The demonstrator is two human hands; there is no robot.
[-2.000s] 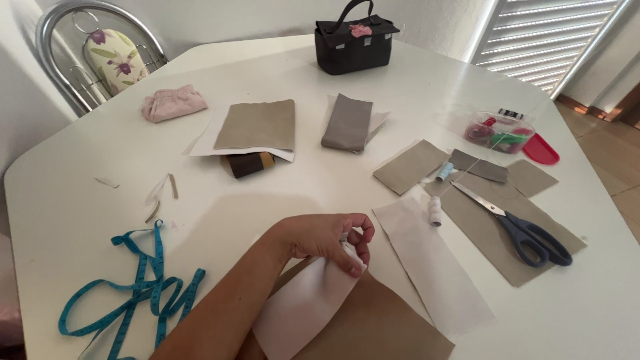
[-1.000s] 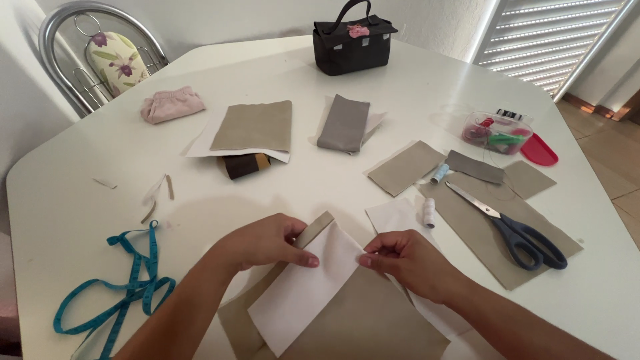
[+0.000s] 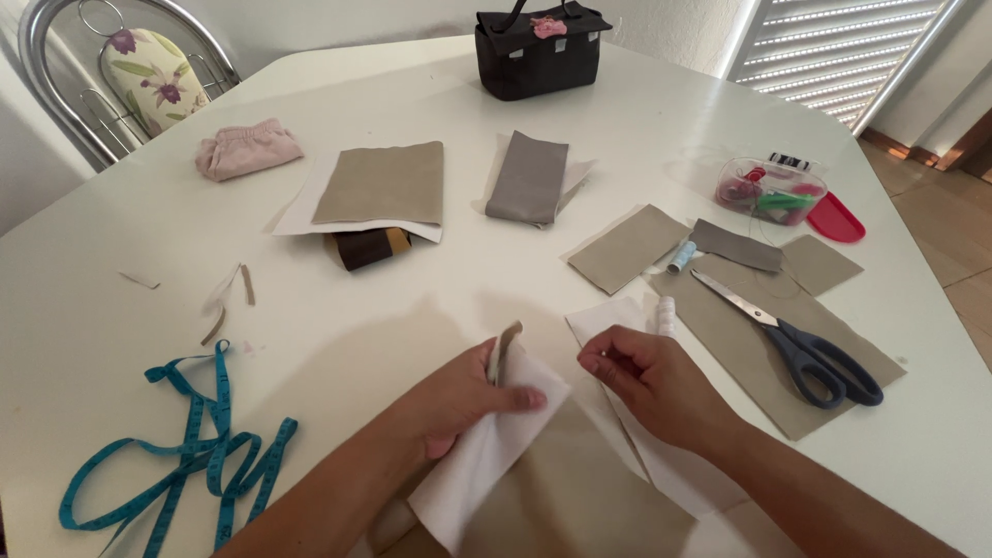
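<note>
My left hand (image 3: 473,395) grips a folded piece of beige fabric with a white backing (image 3: 496,457), thumb on the white side. To its right my right hand (image 3: 635,380) is raised with thumb and forefinger pinched together; whatever may be between them is too small to tell. Under both lies a larger beige piece (image 3: 589,488), and a white-backed strip (image 3: 682,473) runs beneath my right hand. A white thread spool (image 3: 666,316) stands just beyond that hand. Scissors with dark blue handles (image 3: 798,349) lie on beige fabric (image 3: 721,310) at the right.
A blue tape measure (image 3: 186,457) lies at the left, near fabric scraps (image 3: 246,285). Farther back are a pink cloth (image 3: 249,151), stacked beige pieces (image 3: 384,182), grey fabric (image 3: 528,178), a black handbag (image 3: 539,58), a clear sewing box (image 3: 769,194), its red lid (image 3: 837,217) and a light blue spool (image 3: 682,256).
My right hand has come away from the white-backed piece and moved to the right. The piece, flatter one second ago, is now bent up in my left hand.
</note>
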